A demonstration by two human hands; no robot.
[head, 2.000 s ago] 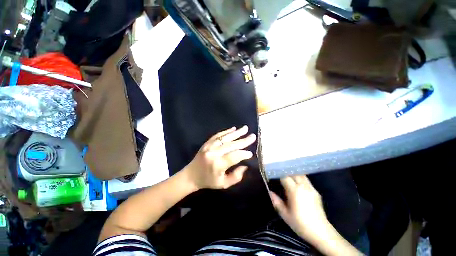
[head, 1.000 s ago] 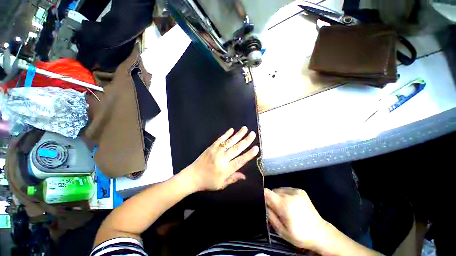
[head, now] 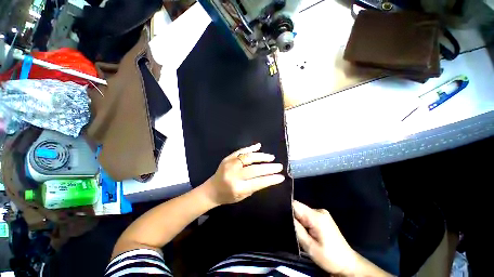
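Observation:
A black cut panel (head: 233, 108) lies from under the sewing machine head (head: 254, 24) over the table edge to the lap. Its right edge shows a thin brown line and runs up to the presser foot (head: 272, 51). My left hand (head: 246, 176) lies flat on the panel near that edge, fingers pointing right and a little apart. My right hand (head: 319, 235) is lower, at the panel's right edge below the table, with thumb and fingers closed on the edge. Some of its fingertips are hidden by the cloth.
A stack of small brown pieces (head: 394, 44) and blue-green snips (head: 448, 93) lie right. Brown panels (head: 127, 127) lie left, beside a clear plastic bag (head: 49, 105), a small grey fan (head: 62, 157) and a green bottle (head: 70, 193). The grey table edge (head: 390, 146) curves right.
The view has shifted. My left hand stays on the panel, its fingers now pointing more to the right. My right hand moved down from the table edge along the panel's edge and stays at it.

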